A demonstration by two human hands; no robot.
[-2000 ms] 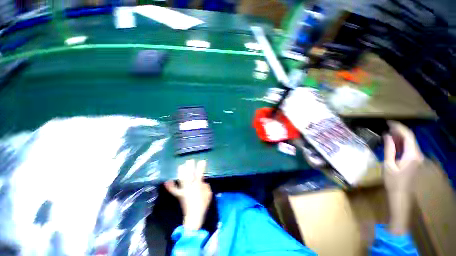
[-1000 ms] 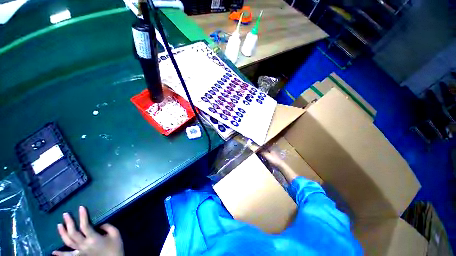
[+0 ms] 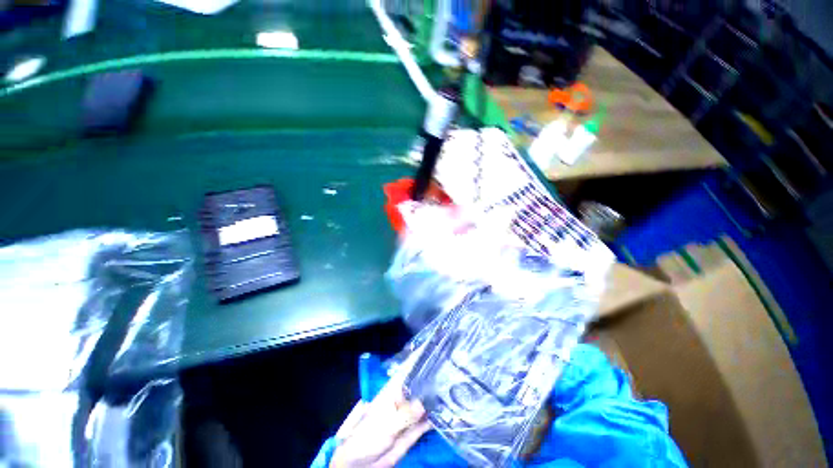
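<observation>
A clear poly bag with dark ribbed housing shells inside is held up in front of me, over the bench edge and carton. My left hand is against the bag's lower left side, fingers on the plastic. My right hand is hidden behind the bag; only the blue sleeve shows at its right. A black housing shell with a white label lies flat on the green bench. The view is blurred.
The bag partly covers the red bin and the sticker sheet. A black screwdriver hangs over the bin. The open carton is at right, large plastic-wrapped sheets at left, a dark block far back.
The bag of shells has come up out of the carton to in front of me. My left hand has moved right from the bench edge onto it. The view has turned left.
</observation>
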